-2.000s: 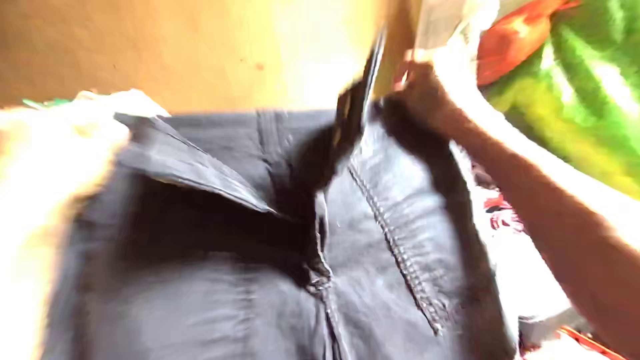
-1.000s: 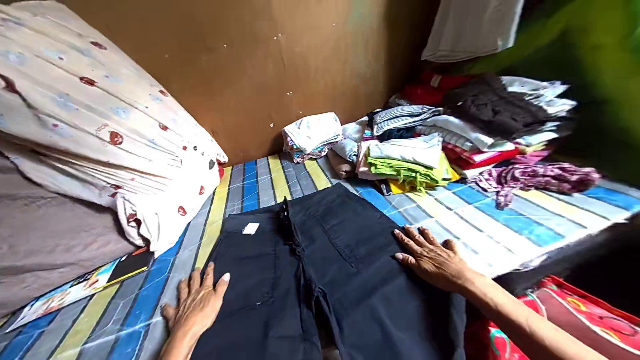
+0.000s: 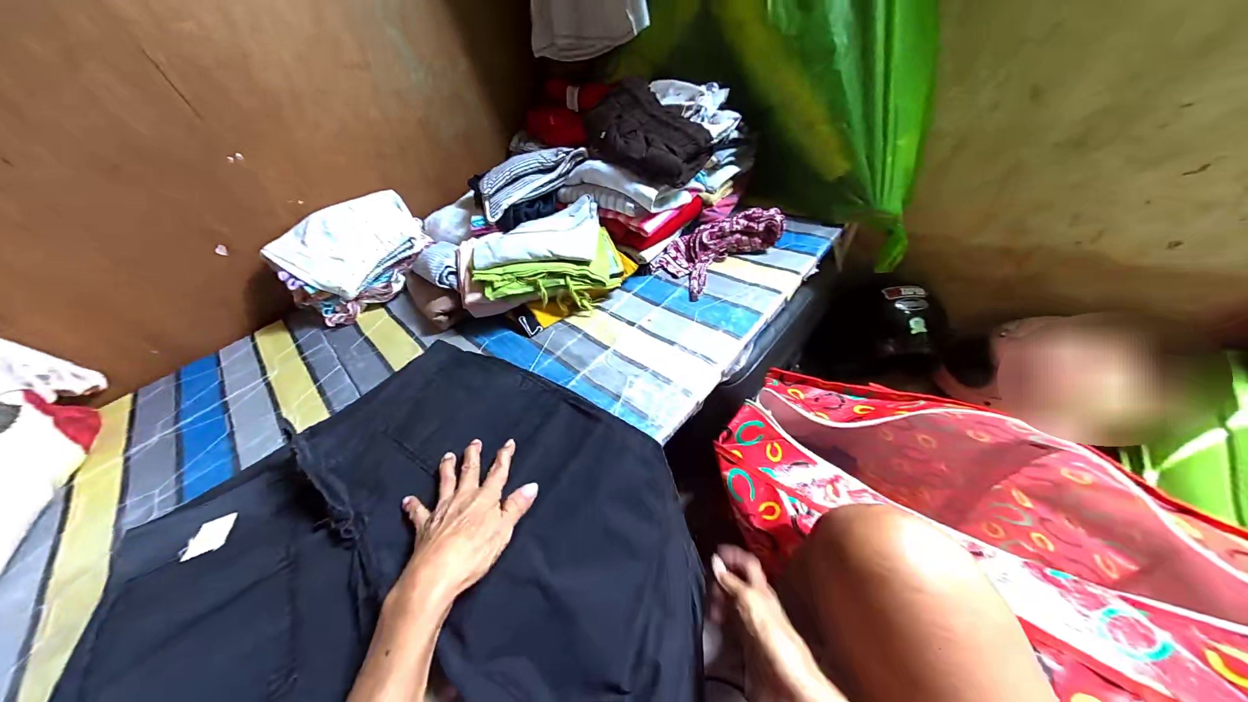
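Black trousers [image 3: 575, 517] lie spread on a striped, plastic-covered surface, with a small white tag [image 3: 209, 537] near the waistband at left. My left hand [image 3: 468, 526] rests flat on them, palm down with its fingers apart. Beside their right edge is my right hand [image 3: 749, 595], low and blurred, close to my bent knee [image 3: 887, 565]. Whether its fingers hold the cloth I cannot tell. The lower part of the trousers runs out of view at the bottom.
Folded clothes [image 3: 546, 244] stand in stacks toward the back corner, beside a smaller pile [image 3: 341, 253] by the brown wall. A crumpled checked cloth [image 3: 721, 244] lies near the surface's edge. At right are a red patterned fabric container [image 3: 936, 458], a dark helmet [image 3: 902, 322] and another person [image 3: 1185, 468].
The trousers, held up by the waist two seconds ago, now lie spread out. My left hand has moved onto the trousers from beside them; my right hand has left their top for their right edge. The view has swung right.
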